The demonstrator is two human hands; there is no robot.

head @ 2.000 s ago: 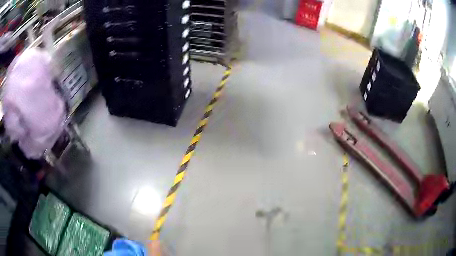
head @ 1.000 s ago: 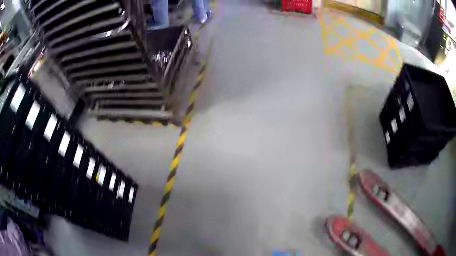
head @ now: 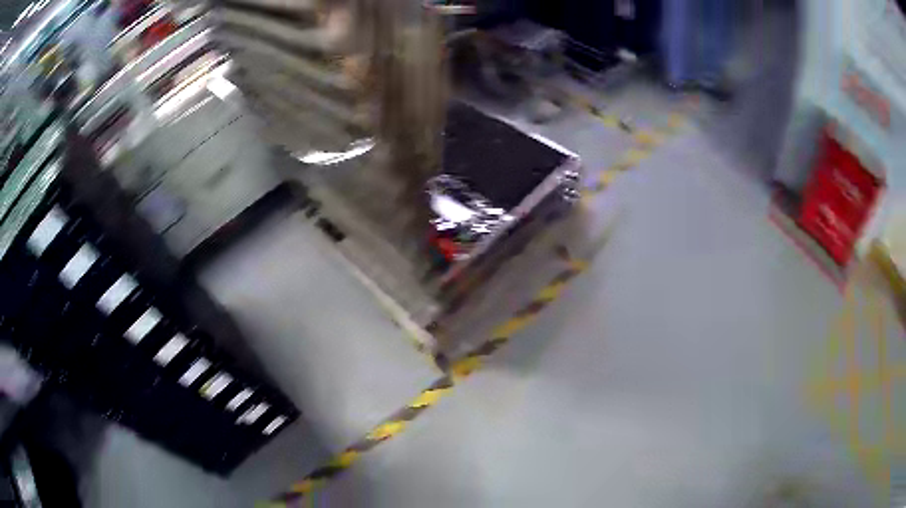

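Note:
Neither of my hands is in the picture. Nearest in front of me is the grey floor, crossed by a yellow-black tape line. A tall stack of black crates with white labels leans across the lower left by the lens bend. Behind it stands a blurred rack with pale layers. To its right is a low dark cart or open box with shiny, blurred contents at its near side. The picture is smeared by motion.
A red box or sign stands at the right against a pale panel. Blue-clad legs of a person show at the top. A blurred bench runs along the left. Yellow floor markings lie at the right edge.
My view has moved forward and turned left. The red pallet-truck forks and the black crates on the right have left the picture. The rack and low cart are nearer. The blue patch at the bottom edge is gone.

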